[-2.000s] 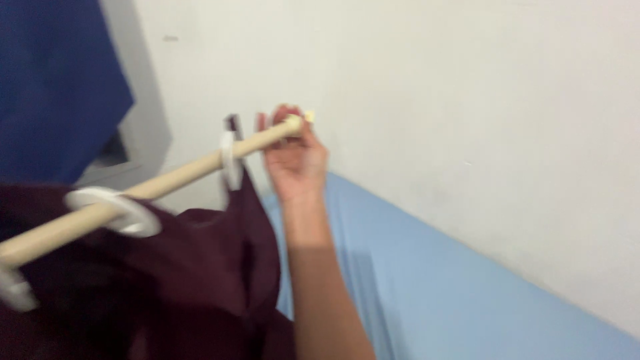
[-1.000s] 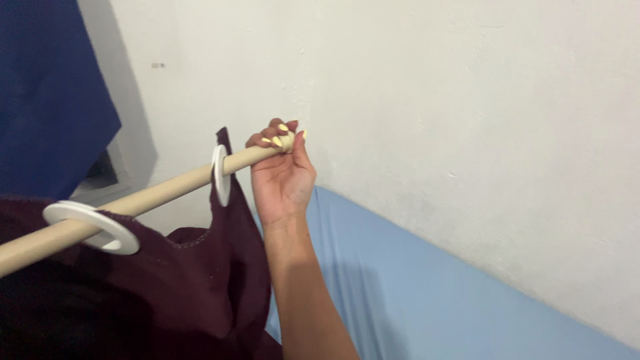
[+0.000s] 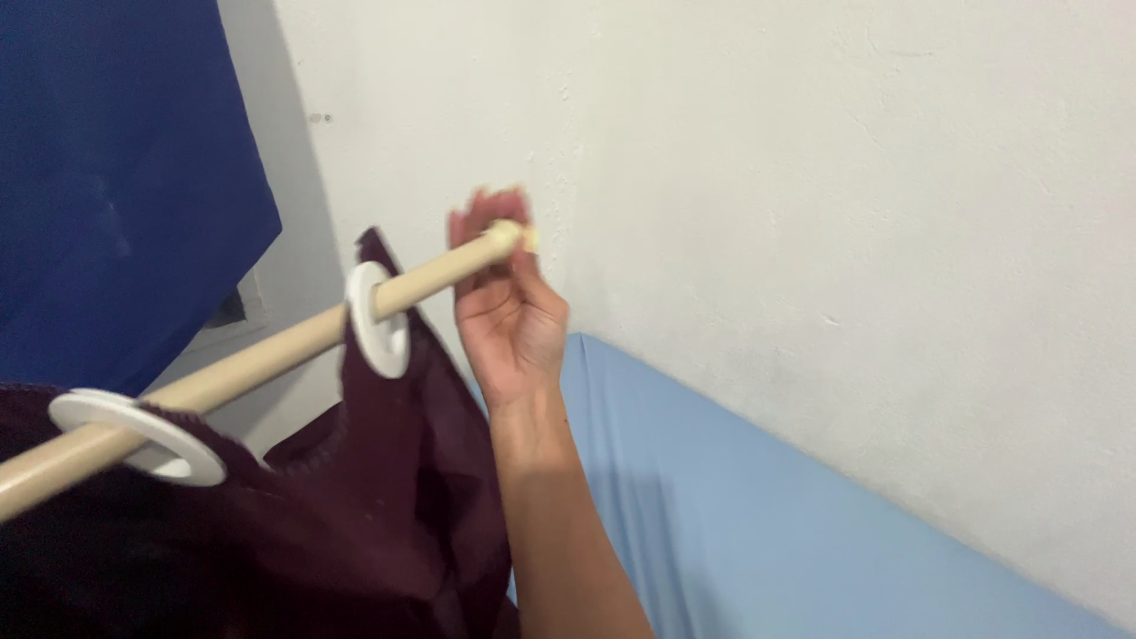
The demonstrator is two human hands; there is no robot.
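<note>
A cream-coloured curtain rod (image 3: 257, 359) slants up from the lower left to the middle of the head view. Its end piece lies between the thumb and fingers of my right hand (image 3: 510, 302), palm towards me; the fingertips are blurred. Two white curtain rings, one close to my hand (image 3: 382, 333) and one farther left (image 3: 164, 448), encircle the rod. Dark maroon curtain fabric (image 3: 355, 532) hangs from them, with a narrow tip standing up beside the nearer ring. My left hand is out of view.
Blue fabric (image 3: 115, 177) hangs at the upper left in front of a pale wall (image 3: 799, 222). Below, a light blue sheet-like cover (image 3: 754, 497) runs along the foot of the wall. A small dark object (image 3: 228, 309) shows partly behind the blue fabric.
The fingers of my right hand, curled over the rod's end one second ago, now reach up more straightly behind it. The rod, rings and maroon fabric keep much the same arrangement.
</note>
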